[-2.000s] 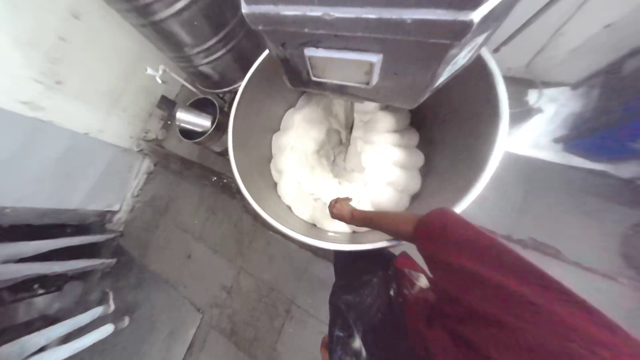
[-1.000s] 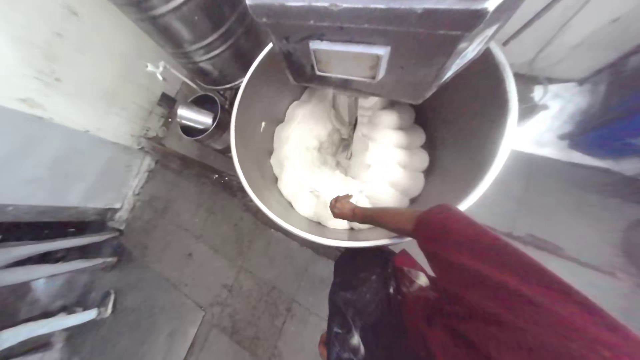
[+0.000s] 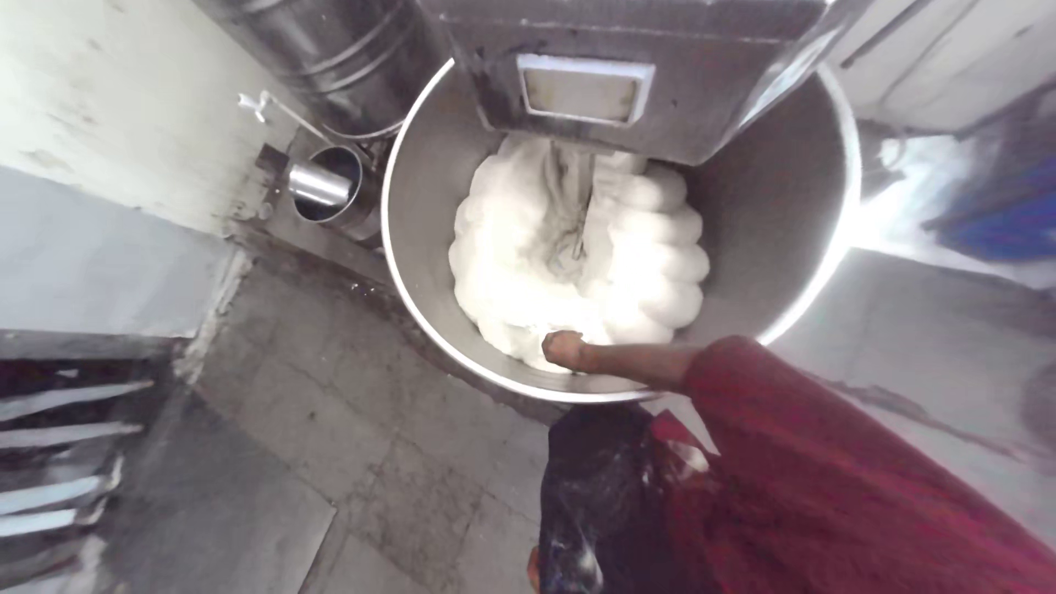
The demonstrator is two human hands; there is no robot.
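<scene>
A large pale mass of dough [image 3: 511, 247] with rounded folds lies in a wide metal mixer bowl [image 3: 421, 305]. The mixing tool [image 3: 577, 239] stands in the hollow of the dough, its upper part hidden under the metal mixer head [image 3: 693, 91]. My right hand [image 3: 565, 351] reaches in over the near rim with curled fingers, at the near edge of the dough; no object shows in it. A sliver of skin by my dark, flour-marked clothing at the bottom edge may be my left hand [image 3: 534, 569], mostly hidden.
Left of the bowl, a metal container [image 3: 351, 206] holds a shiny metal cylinder [image 3: 320, 185]. A ribbed metal drum [image 3: 346, 58] stands behind it, near a thin pipe with a white tap [image 3: 260, 106]. Pale slats [image 3: 66, 429] show at the far left. Blue material [image 3: 1006, 219] lies at right.
The folds and the hollow of the dough around the mixing tool have shifted in shape. My right hand has stayed at nearly the same place by the near edge of the dough.
</scene>
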